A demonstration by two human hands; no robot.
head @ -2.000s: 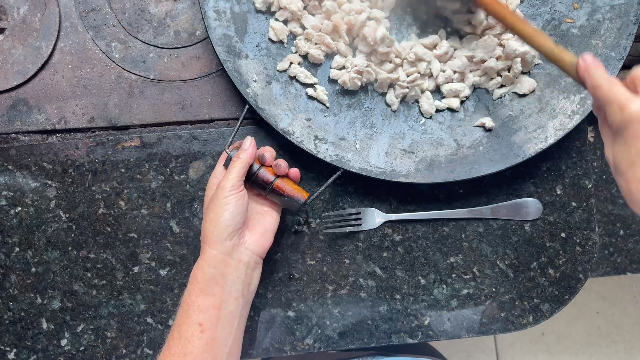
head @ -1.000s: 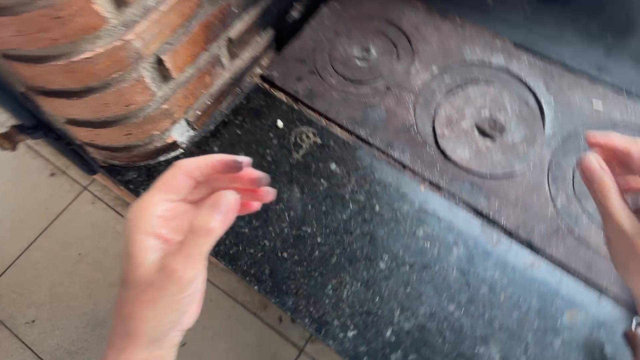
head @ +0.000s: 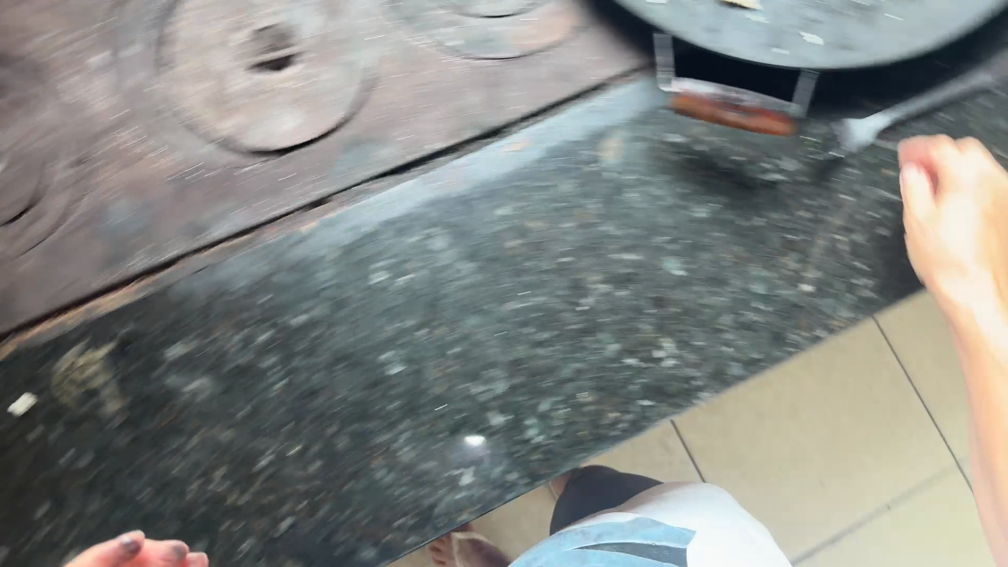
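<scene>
At the right, my right hand (head: 957, 213) is above the front edge of the counter with its fingers curled; whether it holds anything cannot be told. Just beyond it lies a metal fork (head: 874, 126), blurred. Only the fingertips of my left hand (head: 142, 553) show at the bottom left, over the dark counter, with no object visible at them. A wide metal pan (head: 803, 47) is at the top right, with bits of pale food on it. Its wooden-gripped handle (head: 732, 114) points toward the counter, and neither hand touches it.
An iron stove top (head: 331, 150) with round burner plates fills the upper left. In front of it runs a speckled dark stone counter (head: 472, 315). A small pale scrap (head: 22, 404) lies at its left. Floor tiles (head: 787, 417) show past the front edge.
My left hand held the pan's handle and my right a wooden utensil two seconds ago; both were let go by one second ago. The view swung left to the brick wall, then back toward the pan.
</scene>
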